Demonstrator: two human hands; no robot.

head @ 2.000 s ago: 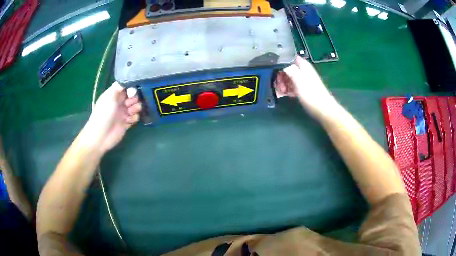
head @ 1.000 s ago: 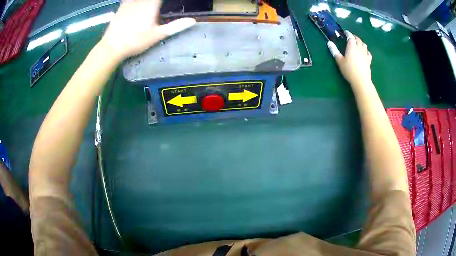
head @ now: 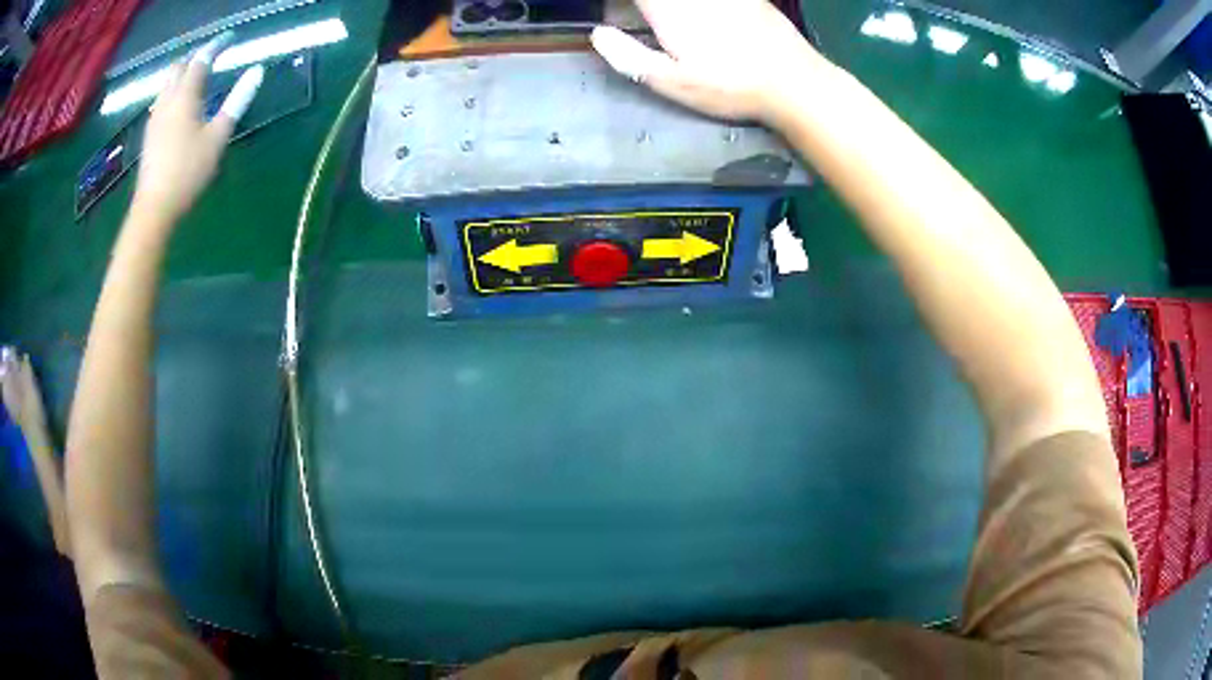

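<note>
The press bed (head: pixel 572 140) is a grey metal plate with small holes, above a blue base. A dark phone housing (head: pixel 525 16) with camera holes lies on the orange-based fixture (head: pixel 432 40) at the top edge. My right hand (head: pixel 711 60) reaches over it, thumb at its near edge; the other fingertips are cut off, so its grip is unclear. My left hand (head: pixel 184 133) is at upper left, fingers apart, beside a thin open-centred housing (head: pixel 277 98). Another dark housing (head: pixel 102 166) lies left of my left wrist.
A red emergency button (head: pixel 598 263) sits between yellow arrows. A white tag (head: pixel 788 247) hangs at the base's right. A yellow-green hose (head: pixel 295 279) runs left of the press. Red trays (head: pixel 1176 531) lie right and far upper left. Another person's hand (head: pixel 19 379) shows at the left edge.
My left hand has moved from over the press to the upper left, where a second housing now lies. My right hand has moved from the right-hand housing to the fixture. That right-hand housing no longer shows there.
</note>
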